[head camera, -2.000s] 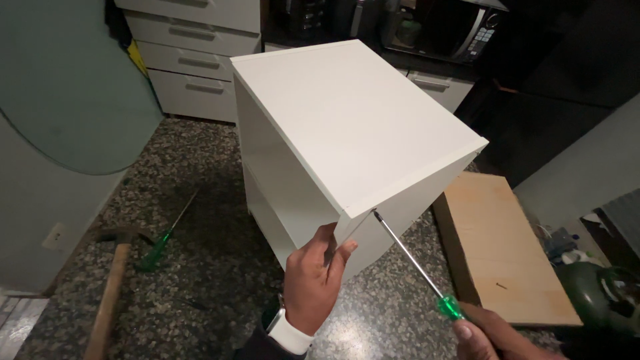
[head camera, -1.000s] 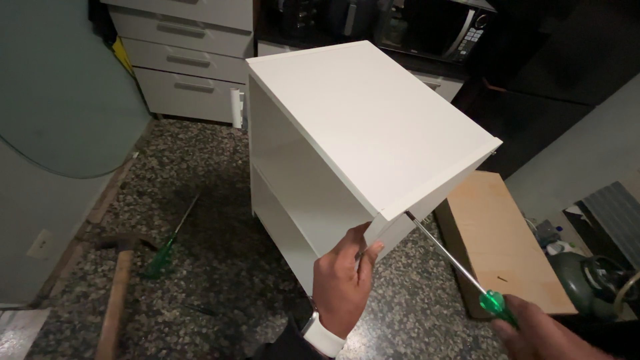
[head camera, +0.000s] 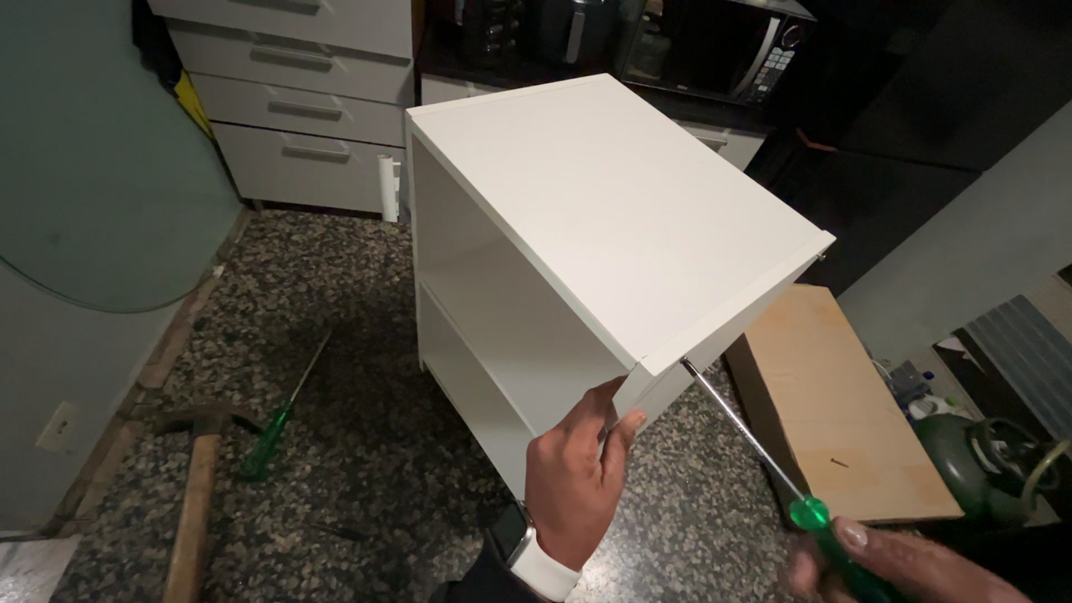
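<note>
A white cabinet (head camera: 603, 218) with an inner shelf stands on the speckled floor, its front open to the left. My left hand (head camera: 578, 473), with a white-strapped watch at the wrist, grips the edge of its side panel just below the near top corner. In my right hand (head camera: 879, 561) is a green-handled screwdriver (head camera: 741, 427), whose shaft slants up to the side panel near that corner. Its tip meets the panel just under the top edge; the screw head there is hard to make out. Another screw (head camera: 822, 256) sticks out at the far right corner.
A claw hammer (head camera: 197, 494) and a second green screwdriver (head camera: 276, 431) lie on the floor at left. At right a cardboard box (head camera: 846, 410) carries a loose screw (head camera: 839, 462), beside a green gas cylinder (head camera: 971, 461). Drawers (head camera: 301, 126) and a microwave (head camera: 712, 50) stand behind.
Both hands stay at the same cabinet corner, with the screwdriver against the panel throughout. The view has shifted slightly, and a white upright piece by the drawers, absent from the oldest frame, now shows.
</note>
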